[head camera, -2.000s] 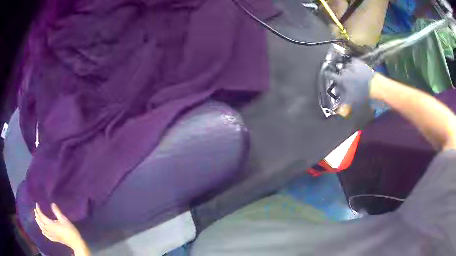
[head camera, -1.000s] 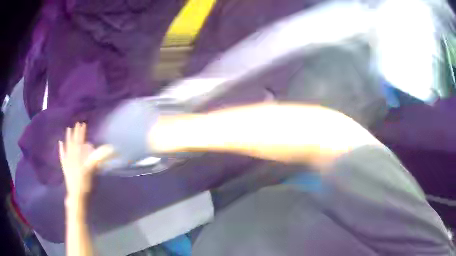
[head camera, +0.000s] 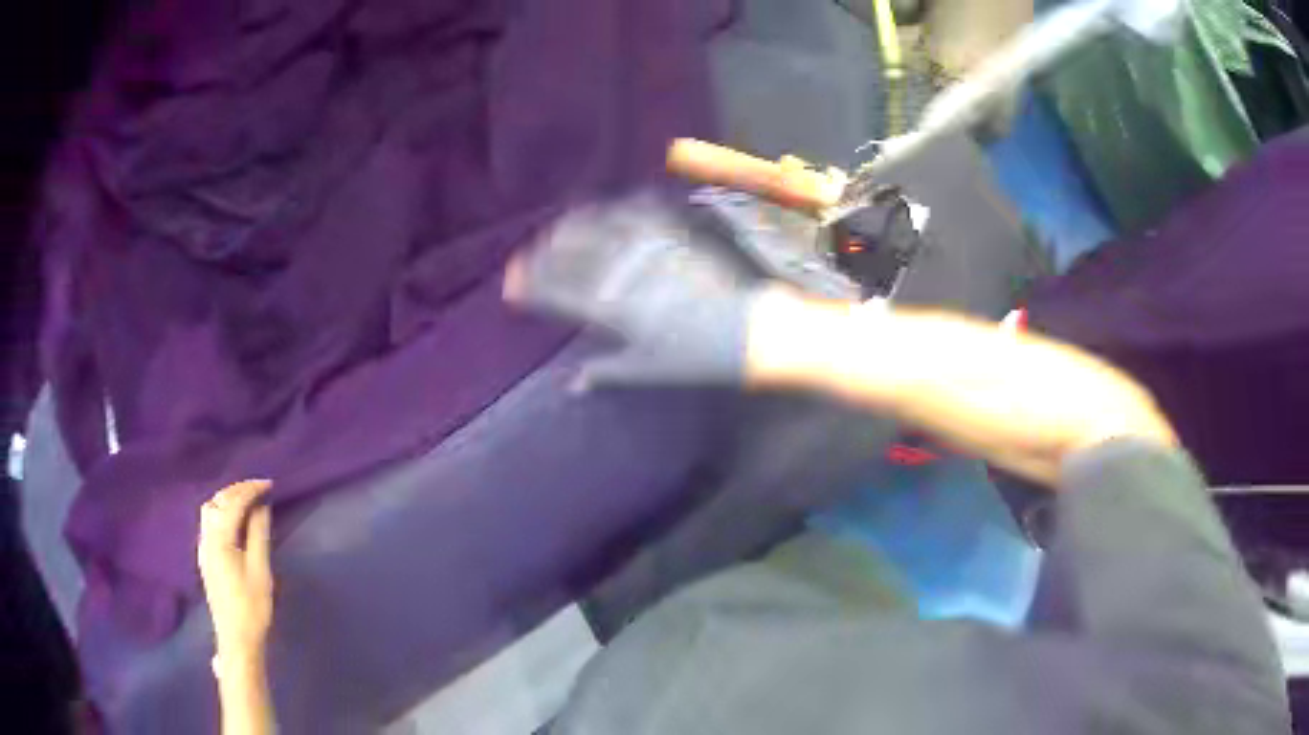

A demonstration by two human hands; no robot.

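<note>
The dark purple garment [head camera: 359,187] lies bunched and wrinkled at the far side and left. Its near edge runs across the smooth bluish-purple padded form [head camera: 474,503]. My left hand [head camera: 238,553], bare, is at the garment's near-left edge with its fingers bent; whether they pinch cloth is unclear. My right hand [head camera: 646,295], in a grey glove and blurred, is spread over the right part of the garment's edge, with nothing seen in it. The steam iron [head camera: 782,237], with its orange-brown handle [head camera: 747,170], is just beyond the right hand and wrist, partly hidden by them.
The whitish hose [head camera: 991,86] runs from the iron to the upper right, near a thin yellow tube [head camera: 890,65]. Green plastic [head camera: 1163,108] and blue material [head camera: 1055,172] are at upper right. More purple cloth [head camera: 1192,287] is at right. A light grey table edge [head camera: 503,675] shows near me.
The right hand went from the far-right iron to the left side, and is now back near the middle, off the iron. The iron now rests right of the garment. The left hand moved slightly down.
</note>
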